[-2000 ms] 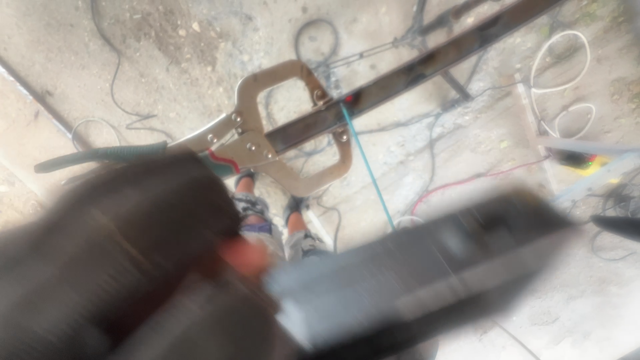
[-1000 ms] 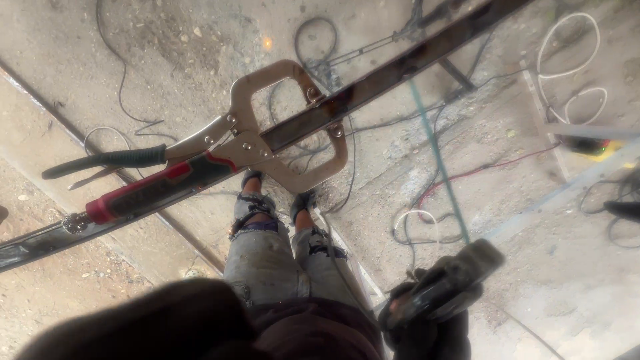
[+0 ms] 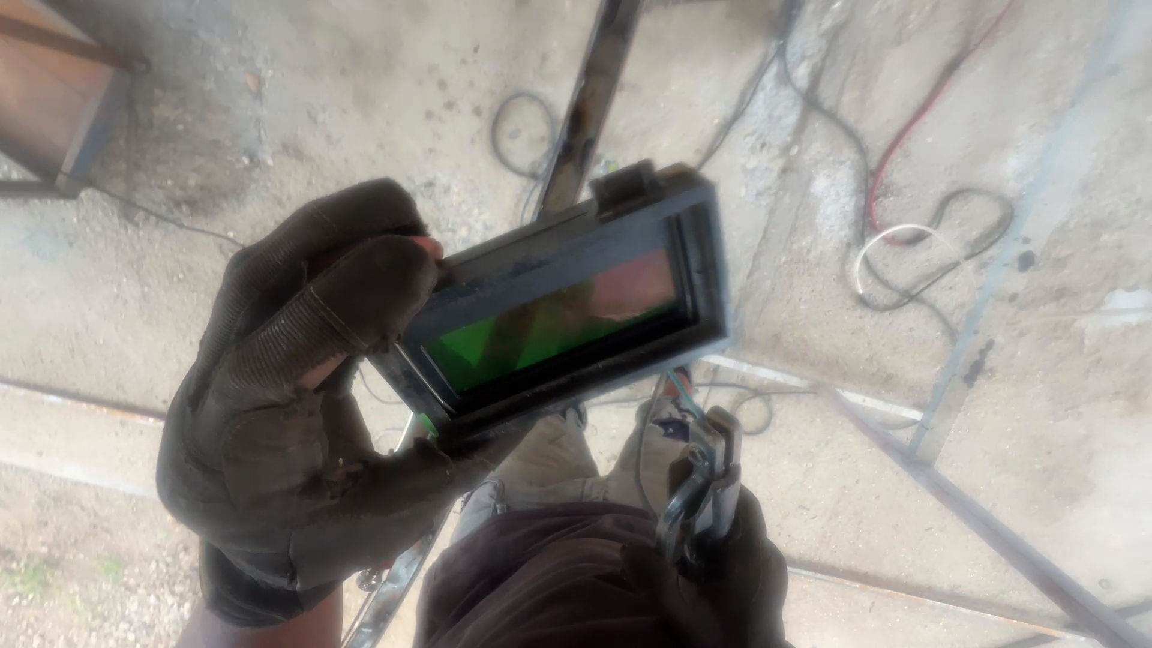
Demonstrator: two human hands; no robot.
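My left hand (image 3: 315,396), in a dark worn glove with fingertip skin showing, grips the left end of a framed welding filter window (image 3: 558,315). Its dark glass shows green and pinkish patches and is tilted, right end higher. Lower right, my right hand (image 3: 729,567), also gloved, is closed around an electrode holder (image 3: 711,477). A thin teal welding electrode (image 3: 686,396) points up from its jaws, its upper part hidden by the window. Behind the window runs a dark steel bar (image 3: 589,99), whose middle is covered.
Black cables (image 3: 837,126), a red cable (image 3: 927,103) and a pale loop (image 3: 864,261) lie on the concrete ground. A metal bar (image 3: 999,531) slants at the right. A brown panel with a metal frame (image 3: 54,90) stands upper left. My legs (image 3: 549,450) are below the window.
The filter window, out of sight one second ago, is now held up by my left hand in mid view. The locking C-clamp seen earlier no longer shows. The view has turned.
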